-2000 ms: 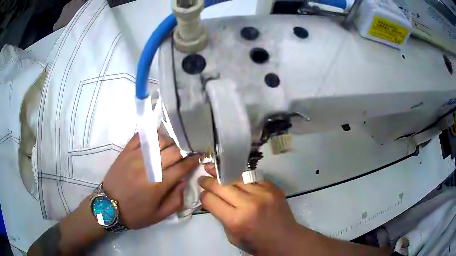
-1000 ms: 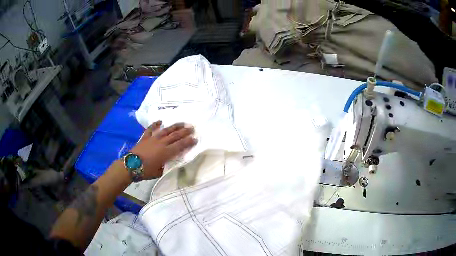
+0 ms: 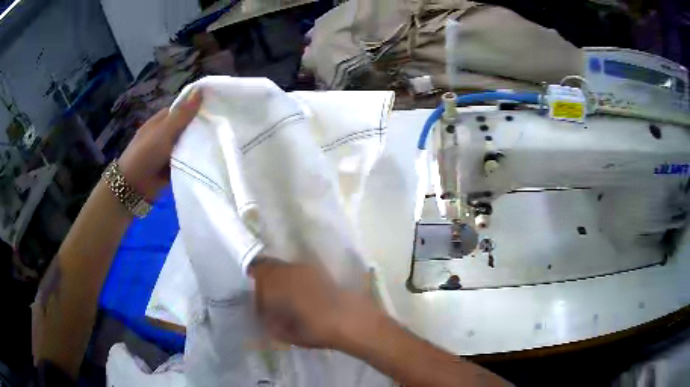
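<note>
White trousers (image 3: 280, 166) with dark double stitch lines are raised in front of me, left of the sewing machine (image 3: 560, 151). My left hand (image 3: 159, 147), with a metal watch band at the wrist, grips the cloth at its upper left edge. My right hand (image 3: 303, 302) is blurred and closed on the cloth lower down, near a folded edge; its fingertips are partly hidden. No cloth lies under the needle area of the machine.
The white table (image 3: 529, 317) carries the machine, with a blue tube (image 3: 484, 98) on its head and a control panel (image 3: 635, 75) behind. A blue surface (image 3: 140, 253) is at the left. Beige garments (image 3: 484, 45) are piled behind. White cloth (image 3: 132, 370) lies at the lower left.
The trousers have come away from the needle and are now lifted at the left. Both hands left the needle area; the left took hold of the upper edge, and the right hand came back into view.
</note>
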